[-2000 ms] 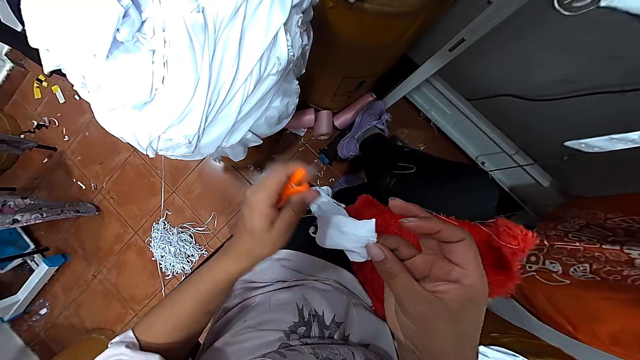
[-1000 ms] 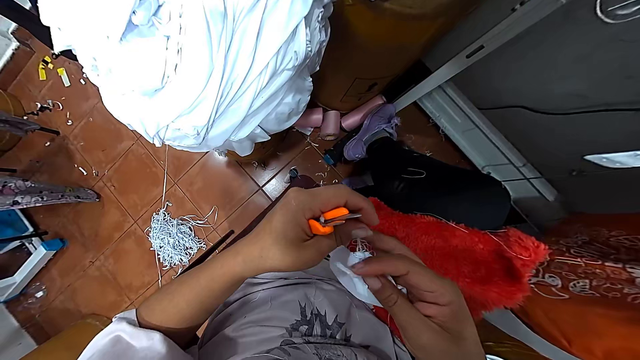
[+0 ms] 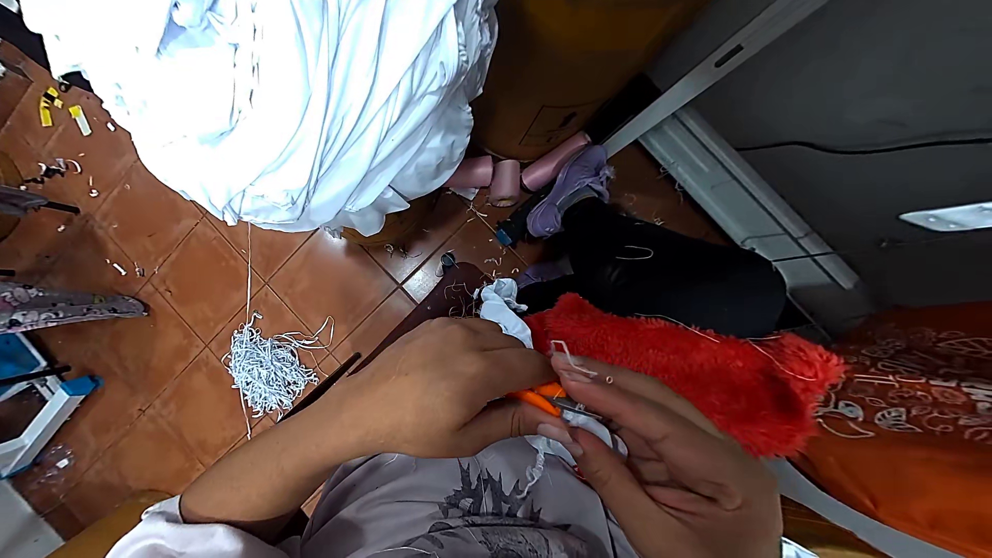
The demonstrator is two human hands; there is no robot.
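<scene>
My left hand (image 3: pixel 457 391) grips small orange-handled thread snips (image 3: pixel 542 397). Their metal blades point right, at a piece of white fabric (image 3: pixel 597 430) pinched in my right hand (image 3: pixel 659 449). Both hands nearly meet, fingertips close together, and they hide much of the fabric. A pale loop of thread or thin strip lies over the right fingertips. More white fabric (image 3: pixel 504 306) shows above the left hand, and a gathered strip (image 3: pixel 535 469) hangs below it. Behind the hands, red fluffy material (image 3: pixel 682 364) lies across the lap area.
A large heap of white fabric (image 3: pixel 310 101) stands at upper left, with a tangle of white thread (image 3: pixel 267 372) on the tiled floor below. Pink thread cones (image 3: pixel 505 182) lie beside a purple shoe (image 3: pixel 570 190). Orange patterned cloth (image 3: pixel 914 387) is at right.
My left hand, with the orange snips, has moved from apart to close against my right hand. The snips' blades now reach the fabric by my right fingers.
</scene>
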